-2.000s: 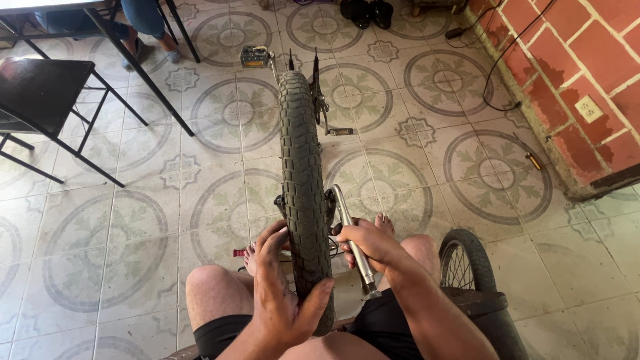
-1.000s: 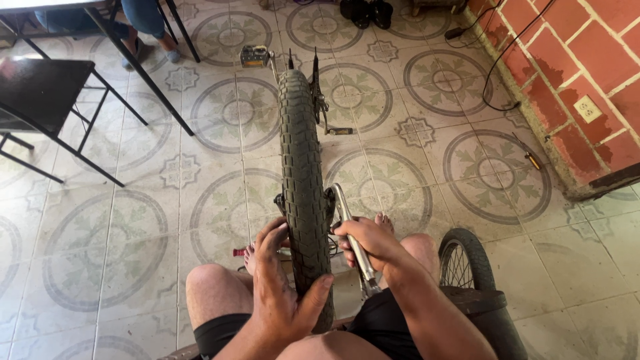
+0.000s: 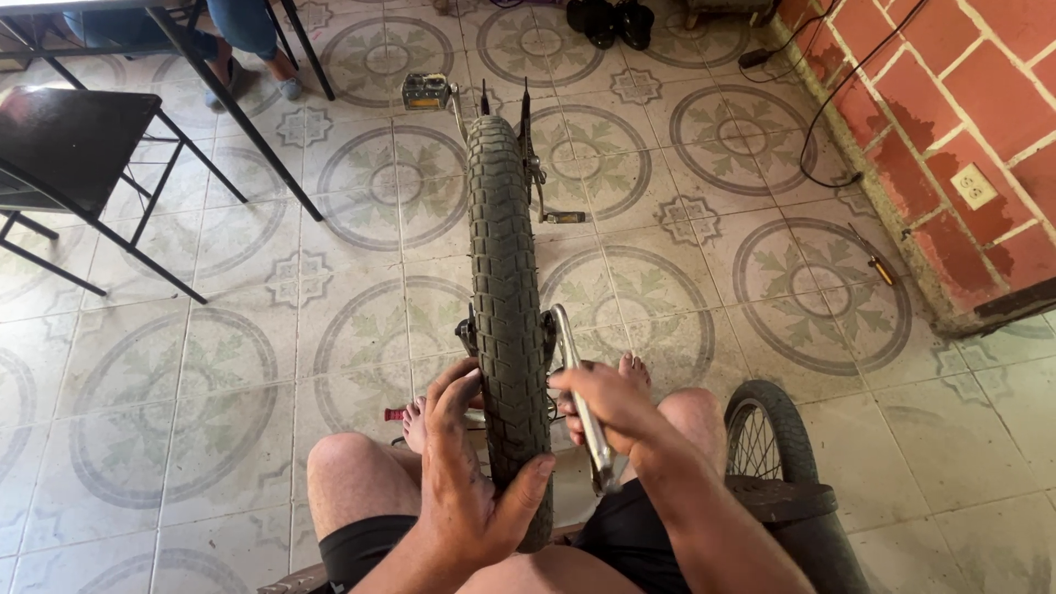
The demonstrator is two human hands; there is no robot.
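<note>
A bicycle wheel with a knobby black tire (image 3: 503, 272) stands upright between my knees, its tread facing me. My left hand (image 3: 470, 462) lies against the tire's left side, its thumb across the lower tread. On the other side, my right hand (image 3: 606, 404) is closed around a silver metal wrench or ratchet handle (image 3: 587, 425), whose upper end reaches the axle area at the wheel's right. The head of the tool is partly hidden. Beyond the tire, pedals (image 3: 426, 91) of the bicycle show. A red handlebar grip (image 3: 395, 414) sits low beside my foot.
A spoked wheel with tire (image 3: 771, 433) leans at my right by a dark container (image 3: 792, 503). A screwdriver (image 3: 881, 268) lies near the brick wall (image 3: 916, 99). Black chair (image 3: 74, 140) and a table leg (image 3: 239, 115) stand left, with a seated person's legs (image 3: 247, 37) behind. Black shoes (image 3: 610, 21) lie far ahead.
</note>
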